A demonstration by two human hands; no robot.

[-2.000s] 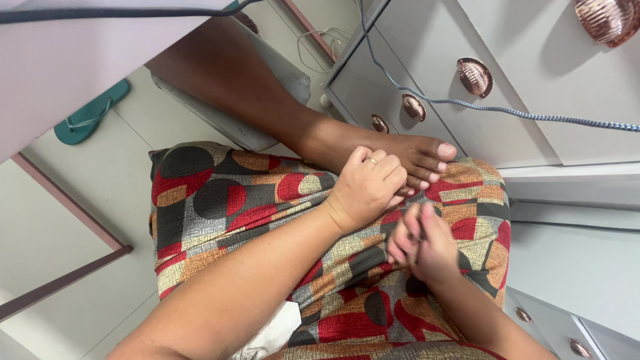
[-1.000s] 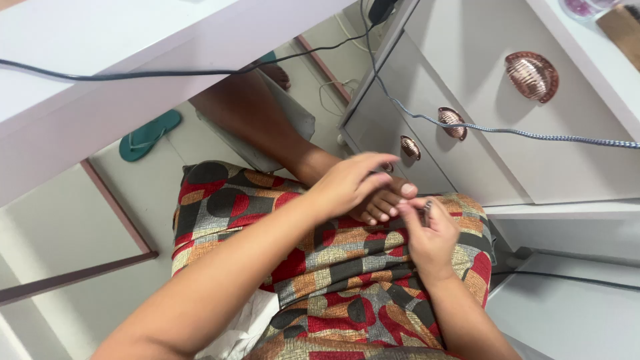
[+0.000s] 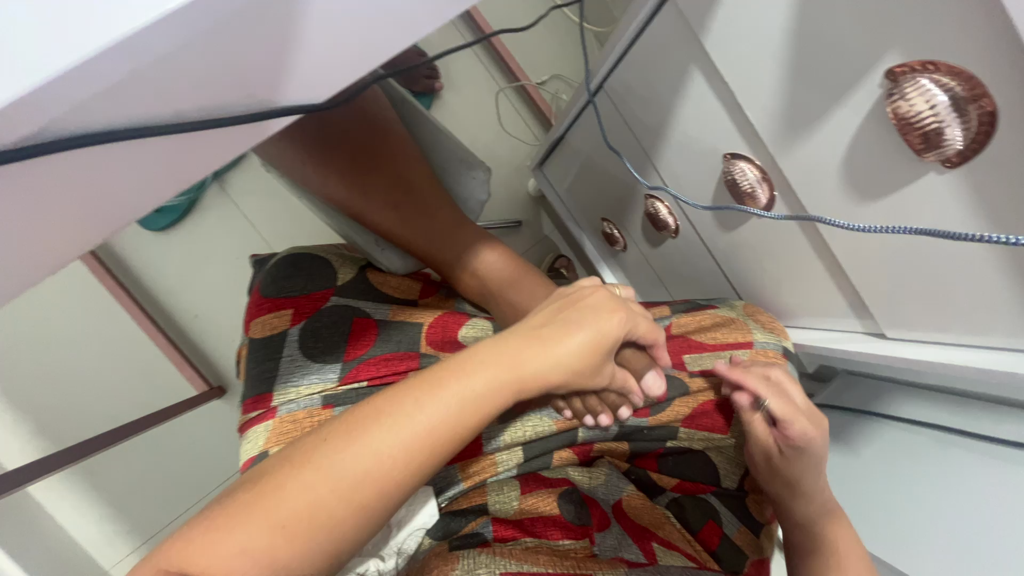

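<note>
Another person's bare foot rests on a patterned cushion or cloth over my lap, with its toes toward me. My left hand lies over the top of that foot, its thumb and fingers closed around the base of the big toe. A ring shows on this hand. To the right of the foot, my right hand hovers over the cloth with bent fingers, also wearing a ring. Whether anything small sits between its fingertips cannot be told. A white cloth or tissue lies partly under my left forearm.
Grey drawers with copper-coloured shell handles stand at the right. A white tabletop juts in at the upper left. A dark cable and a braided cable cross the view. A teal flip-flop lies on the floor.
My left hand, lifted with fingers spread a second ago, is now down around the foot's big toe. My right hand has moved from the toes to the right, away from the foot.
</note>
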